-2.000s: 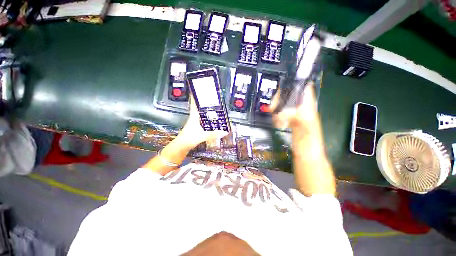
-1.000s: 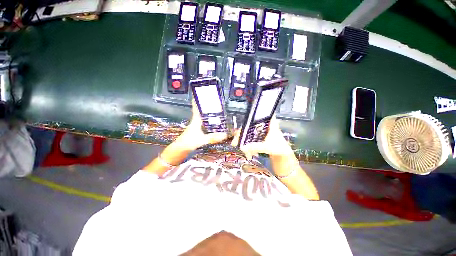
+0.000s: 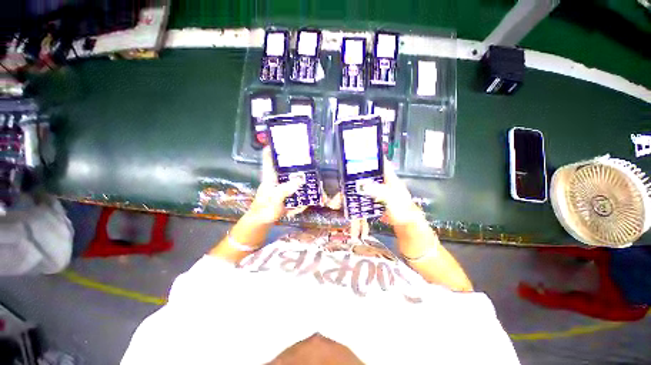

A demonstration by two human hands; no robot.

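Note:
My left hand [image 3: 268, 202] holds a black keypad phone [image 3: 291, 146], face up with a bright white screen, its thumb over the keys. My right hand [image 3: 397, 199] holds a second keypad phone [image 3: 362, 151] beside it, also lit, with a faint bluish band on the screen. The two phones are upright and apart. Behind them lies a clear plastic tray [image 3: 452, 107]. Its far row holds several keypad phones [image 3: 385, 58] face up. Its near row holds several phone backs [image 3: 261, 107], partly hidden by the held phones. White slips [image 3: 433, 149] lie in the two right-hand pockets.
A smartphone [image 3: 527, 165] and a cream fan [image 3: 602, 202] are right of the tray. A black ribbed block [image 3: 503, 70] sits by the metal post [image 3: 517, 27]. Red stools [image 3: 128, 232] stand below the green bench [image 3: 143, 128]. Another person's pale sleeve shows at left.
The tilted phone in my right hand is now upright and facing me, level with the left one. Earlier, my right hand was blurred over the tray's right side.

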